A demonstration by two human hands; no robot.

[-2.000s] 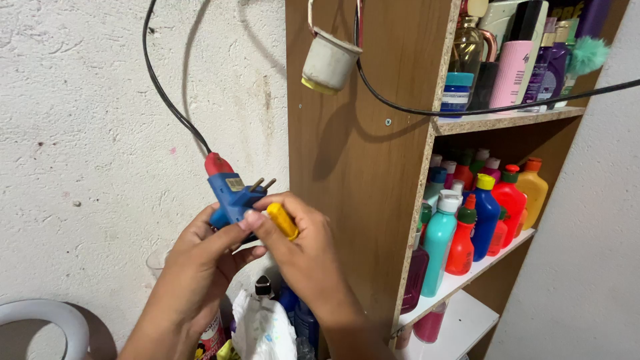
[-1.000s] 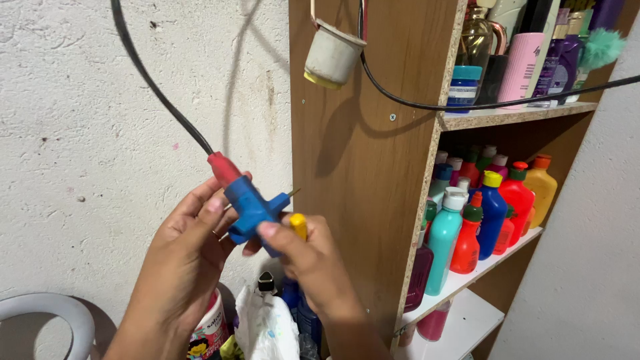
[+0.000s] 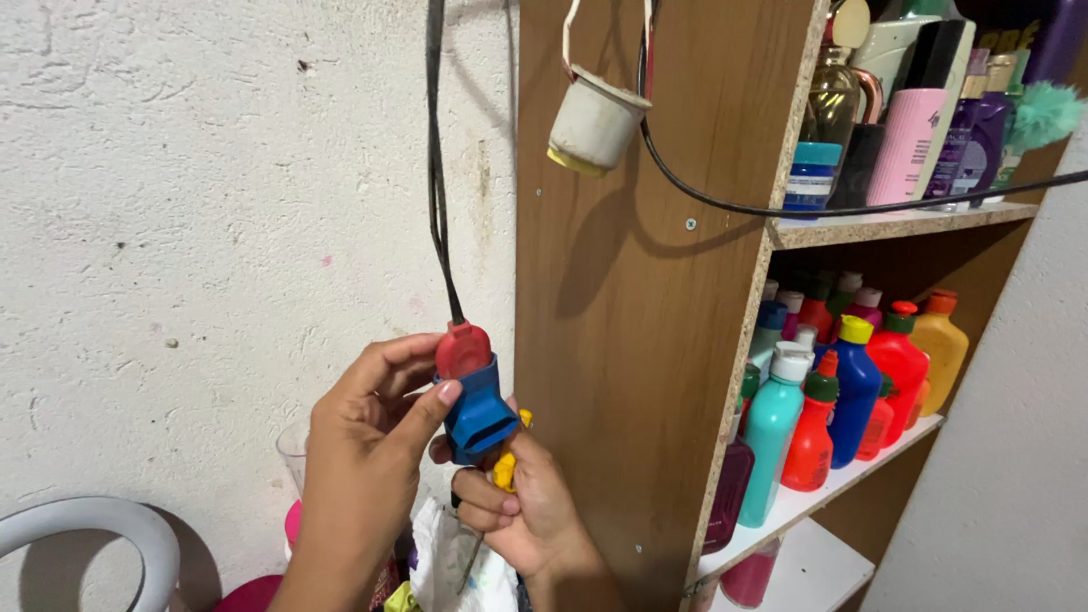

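Note:
A blue multi-outlet plug adapter (image 3: 478, 418) hangs low at the centre, with a red plug (image 3: 463, 350) on a black cable seated in its top. My left hand (image 3: 374, 450) grips the adapter and plug from the left, thumb on the front face. At the lower right, my right hand (image 3: 531, 501) holds a yellow-handled tool (image 3: 505, 467), its thin metal shaft pointing down, and its fingers are close to the adapter's lower part. Whether they also grip the adapter cannot be told. An open slot of the adapter faces the camera; its pins are hidden.
A white round socket (image 3: 597, 123) dangles on wires before the brown cabinet side (image 3: 629, 357). A black cable (image 3: 731, 206) crosses the upper shelf. Bottles (image 3: 772, 442) fill the shelves at right. A grey ring-shaped object (image 3: 93, 514) is at lower left, white plastic (image 3: 463, 565) below the hands.
The adapter has been turned: its metal pins showed to the right earlier and now a slot faces me. The tool's shaft has come into view below my right hand.

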